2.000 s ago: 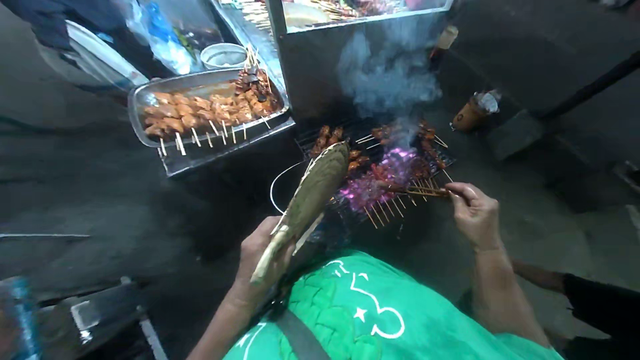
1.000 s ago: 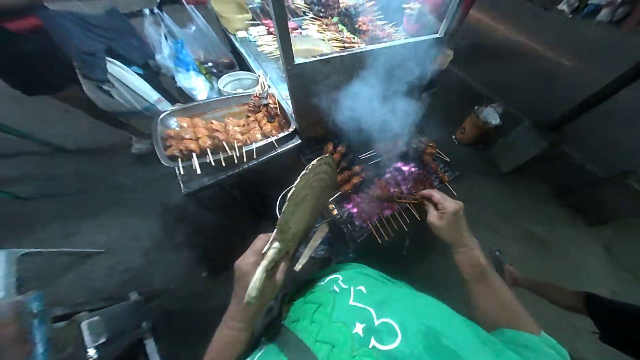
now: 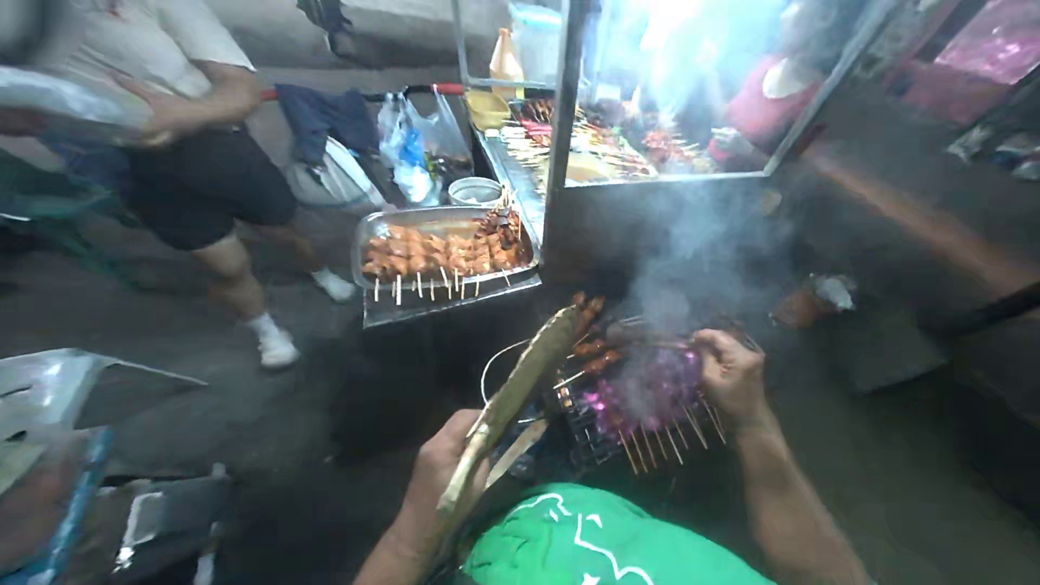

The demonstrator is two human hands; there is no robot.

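Observation:
My left hand (image 3: 451, 463) is closed around the handle of a woven hand fan (image 3: 524, 382), held nearly edge-on at the left of the charcoal grill (image 3: 585, 435). Over the grill's right part, my right hand (image 3: 731, 366) pinches something slim, seemingly a skewer or utensil, partly hidden by fingers and smoke. Several meat skewers (image 3: 650, 406) lie on the grate with their bare sticks toward me, under a purple-pink glow. Browned meat pieces (image 3: 597, 353) are at the grill's left and back. Smoke (image 3: 682, 252) rises over them.
Left of the grill, a metal tray (image 3: 363, 244) holds raw-looking skewers beside a white bowl (image 3: 475, 192). A glass-sided food stall (image 3: 561, 122) stands behind. One person stands at the left, another behind the glass. A brown container (image 3: 800, 305) is at the right.
My right hand has moved from the sticks' ends farther over the grill. The fan stays in my left hand. The view has tilted up, showing more of the stall and the person at the left.

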